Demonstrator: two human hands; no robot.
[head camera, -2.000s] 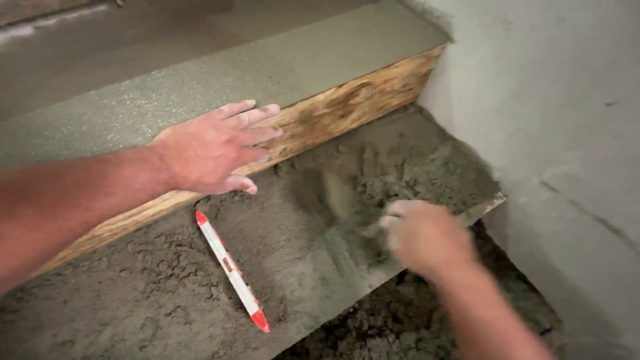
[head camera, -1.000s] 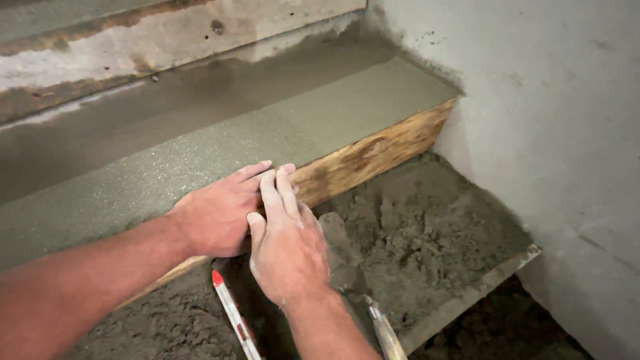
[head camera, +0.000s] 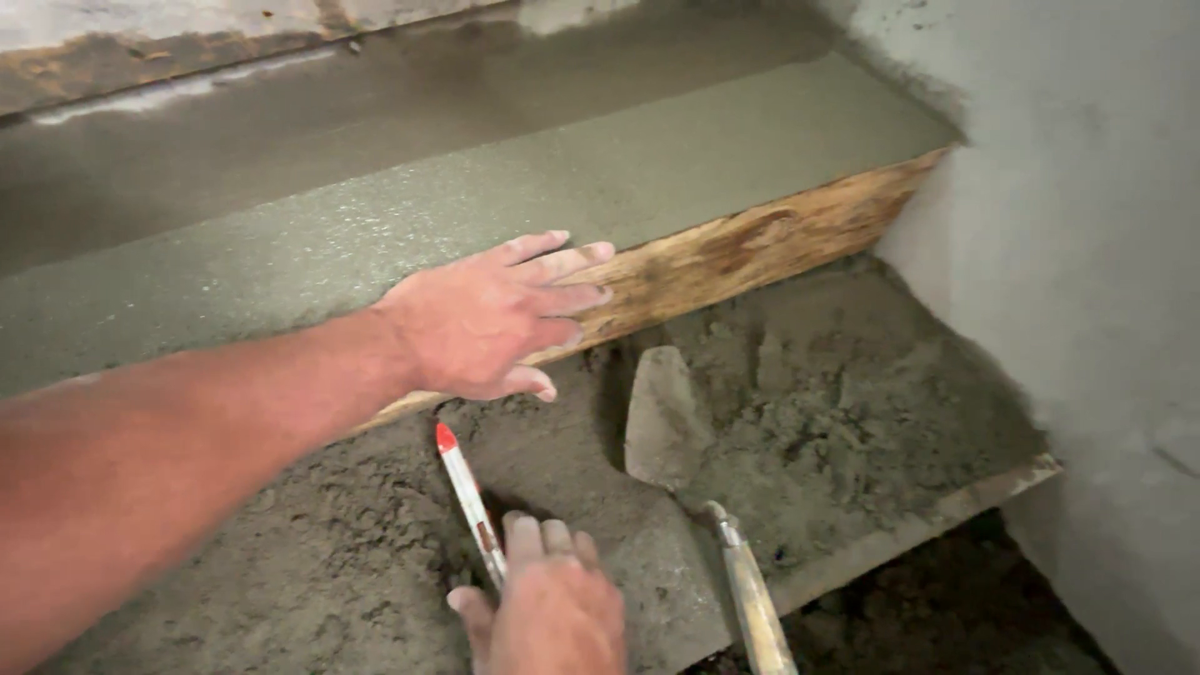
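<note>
My left hand (head camera: 497, 319) lies with fingers spread against the face and top edge of a wooden form board (head camera: 750, 244), beside the smooth wet concrete (head camera: 450, 206) of the upper step. My right hand (head camera: 553, 591) is at the lower end of a white torpedo level (head camera: 472, 497) with red tips, thumb on one side and fingers on the other; whether it grips the level is unclear. Right of that hand, a pointing trowel (head camera: 666, 417) with a wooden handle rests on the rough mortar (head camera: 816, 412) of the lower step.
A grey plastered wall (head camera: 1078, 216) bounds the steps at the right. The lower step has a straight front edge (head camera: 919, 525), with a dark, rough area (head camera: 947, 600) below it. Another stained board (head camera: 187, 47) stands behind the upper step.
My right hand has moved from beside my left hand at the board down to the level. The trowel, partly hidden behind that hand a second ago, now shows fully on the mortar.
</note>
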